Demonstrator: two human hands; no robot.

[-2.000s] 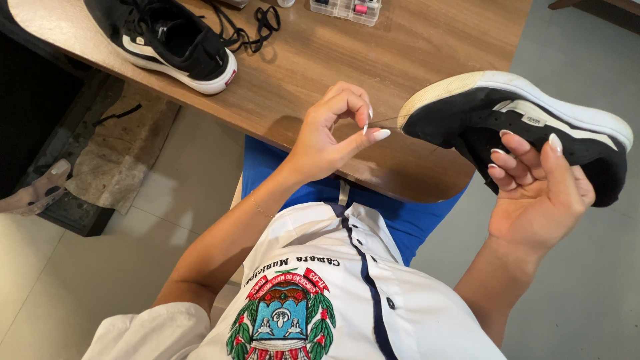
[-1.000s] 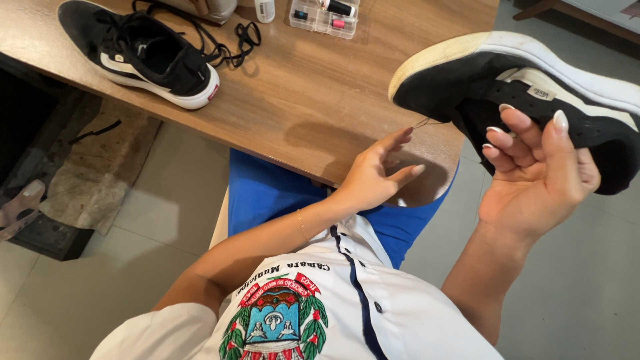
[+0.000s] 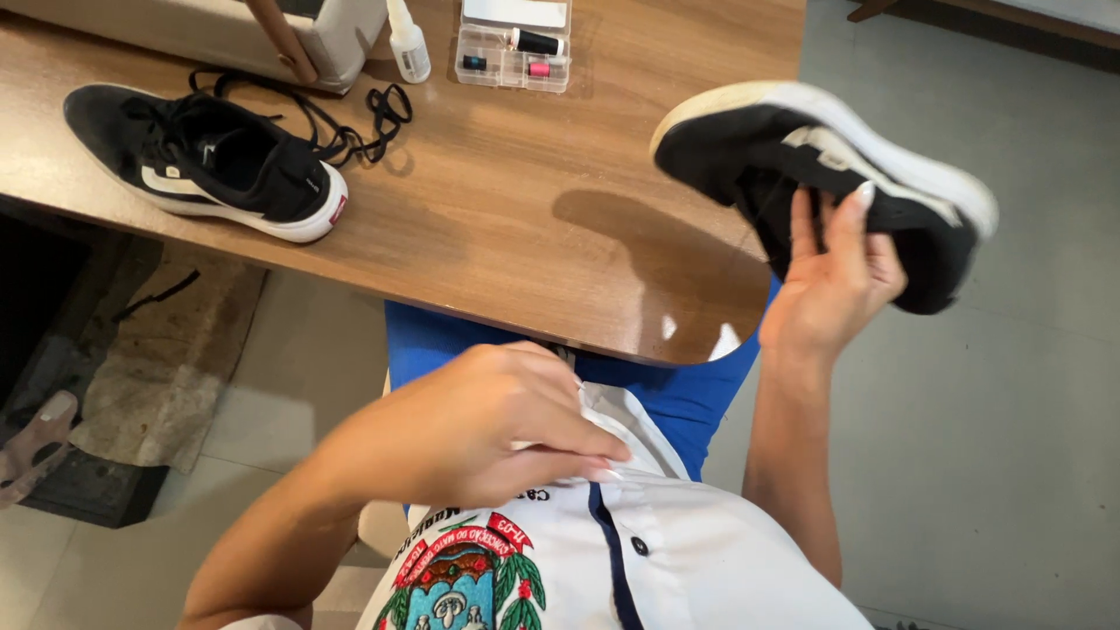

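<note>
My right hand (image 3: 831, 271) grips a black sneaker (image 3: 752, 157) with a white sole, fingers inside its opening, and holds it up over the table's right end. The sole faces up and away, and the toe points left. My left hand (image 3: 525, 420) is close to my shirt front, thumb and fingertips pinched together; blur hides whether a thread or needle is between them. A matching sneaker (image 3: 210, 166) rests on the table at the left. Black shoelaces (image 3: 350, 131) lie loose beside it.
On the wooden table (image 3: 490, 219) stand a small white bottle (image 3: 409, 44), a clear plastic box (image 3: 514, 66) with thread spools, and a light fabric bin (image 3: 324, 39). The rounded table edge crosses just beyond my lap. A worn mat (image 3: 166, 359) lies on the floor at the left.
My left hand has drawn back from near the held shoe toward my chest. Two seconds ago a thin thread showed between its pinched fingers and the shoe's toe. The right hand keeps its grip.
</note>
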